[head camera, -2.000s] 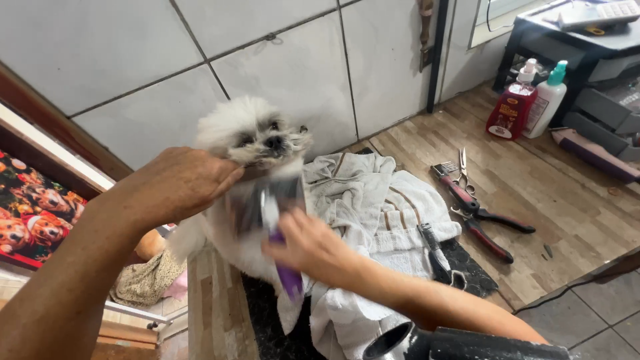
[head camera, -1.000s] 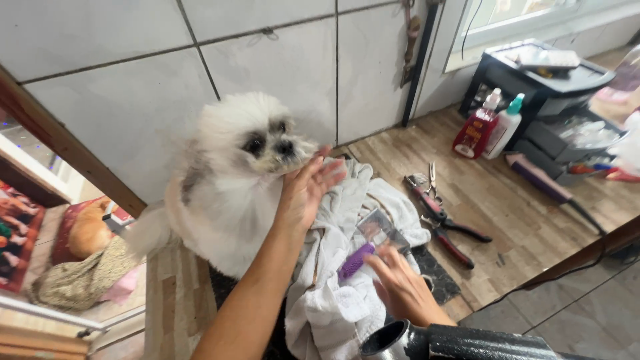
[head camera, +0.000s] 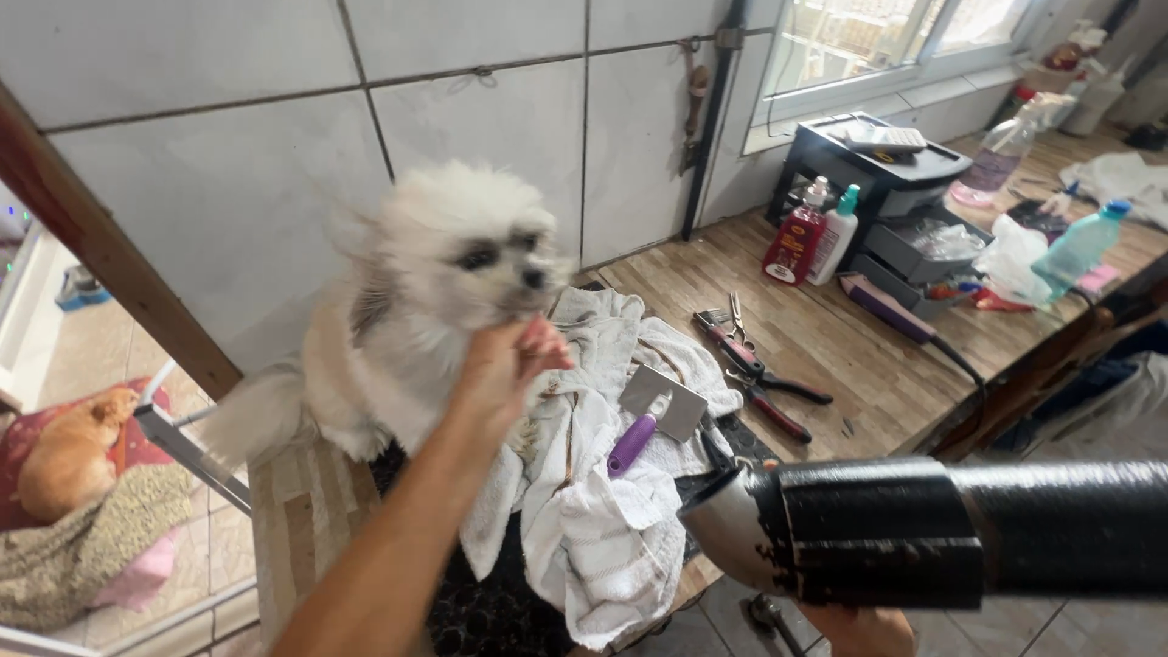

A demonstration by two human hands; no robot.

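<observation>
A fluffy white dog (head camera: 438, 265) with dark fur round its eyes sits by the tiled wall. Under its chin is my left hand (head camera: 511, 370), the fingers curled against the fur; whether they grip any is not clear. A black pet dryer (head camera: 876, 529) with a metal nozzle points toward the dog from the right. My right hand (head camera: 853, 630) shows only in part beneath the dryer, its fingers hidden. On the crumpled white towel (head camera: 611, 557) lies a slicker brush with a purple handle (head camera: 632, 444).
Nail clippers (head camera: 776, 411), scissors (head camera: 735, 319) and a purple clipper (head camera: 885, 310) lie on the wooden table. Behind them stand a red bottle (head camera: 797, 233), a white bottle (head camera: 835, 237) and a drawer unit (head camera: 903, 182). Another dog (head camera: 78, 447) rests on the floor at left.
The purple-handled brush has left my right hand and lies on the towel. That hand is now under the dryer. My left hand remains near the dog's muzzle. The view has shifted.
</observation>
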